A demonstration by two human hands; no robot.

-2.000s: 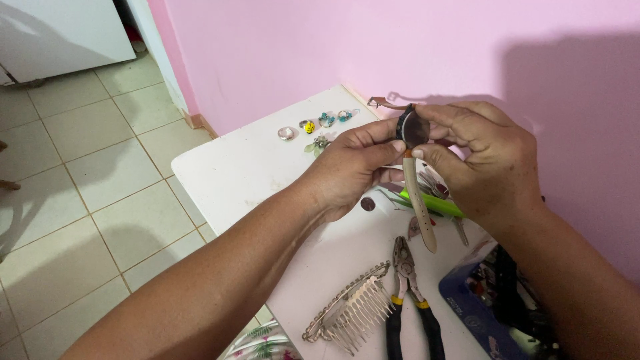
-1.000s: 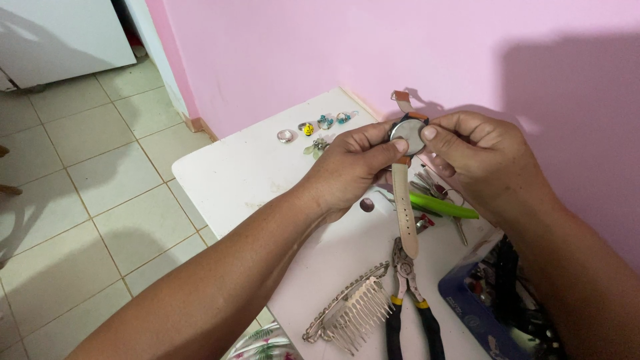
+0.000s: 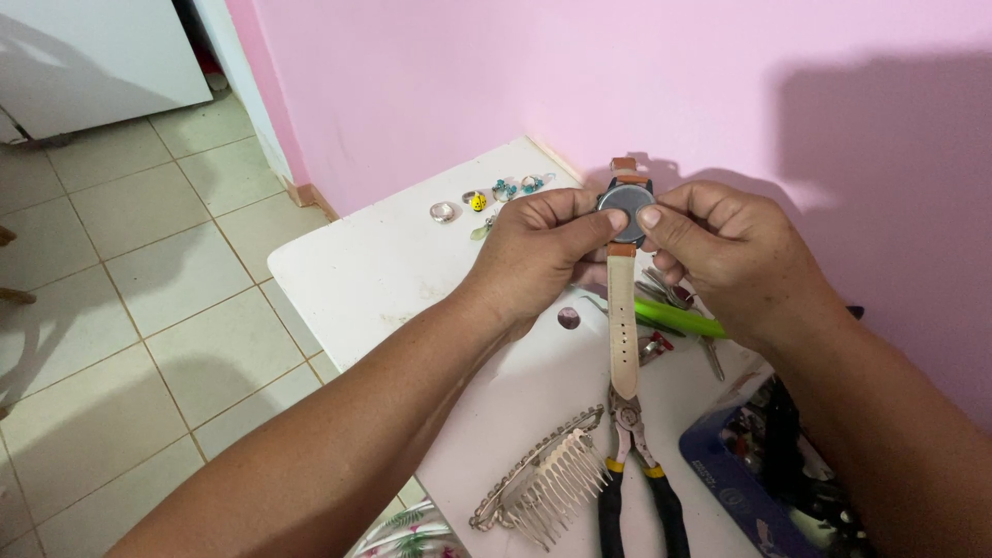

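A wristwatch with a leather strap is held above the white table, its metal case back facing me. My left hand grips the left side of the case, thumb on the back. On the right side, my right hand pinches the case, its thumb at the rim of the back. The strap's pale lining hangs down, its tip over the jaws of pliers with black and yellow handles. Left of the pliers lies a metal hair comb. A small dark disc rests below my left hand.
Rings, one with a yellow ladybug, lie toward the back of the white table. A green-handled tool and keys are under my right hand. A blue box of small items stands at right, and a pink wall rises behind.
The watch has turned from a slanted pose two seconds ago to show its case back, and its strap now hangs straighter. Both thumbs have shifted on the case.
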